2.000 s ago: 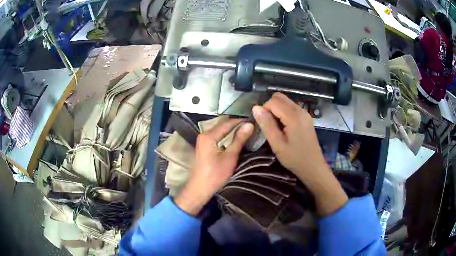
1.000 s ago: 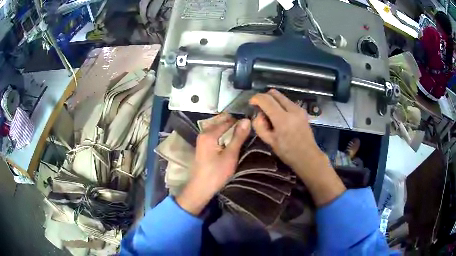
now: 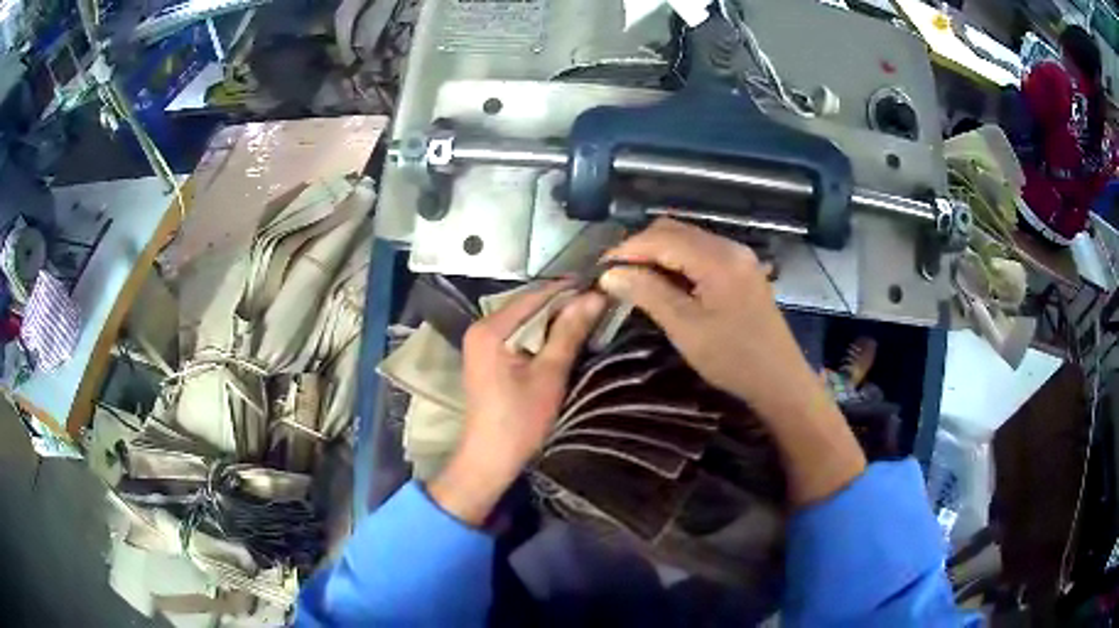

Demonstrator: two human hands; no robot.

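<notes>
My left hand (image 3: 509, 393) and my right hand (image 3: 718, 313) pinch a small cloth piece (image 3: 595, 294) between their fingertips, at the lower edge of the machine's steel plate (image 3: 479, 221). The piece shows beige below and a dark edge on top; the fingers hide much of it. A fanned bundle of dark brown pieces (image 3: 632, 442) with pale edge lines lies below and between my hands. Beige pieces (image 3: 430, 386) lie left of it, beside my left hand. The machine's front fittings under my right fingers are mostly hidden.
A dark blue-grey roller bracket (image 3: 718, 135) on a chrome guide rod (image 3: 515, 152) stands just beyond my hands. The blue-edged tray (image 3: 376, 368) holds the work, with checked cloth (image 3: 853, 395) at right. Tied beige bundles (image 3: 233, 393) heap at left. A person in red (image 3: 1058, 135) is at far right.
My right hand has turned and its fingertips have shifted slightly left, closer to the left fingertips. The cloth piece between them is lifted a little and shows more. The fanned bundle lies much as before.
</notes>
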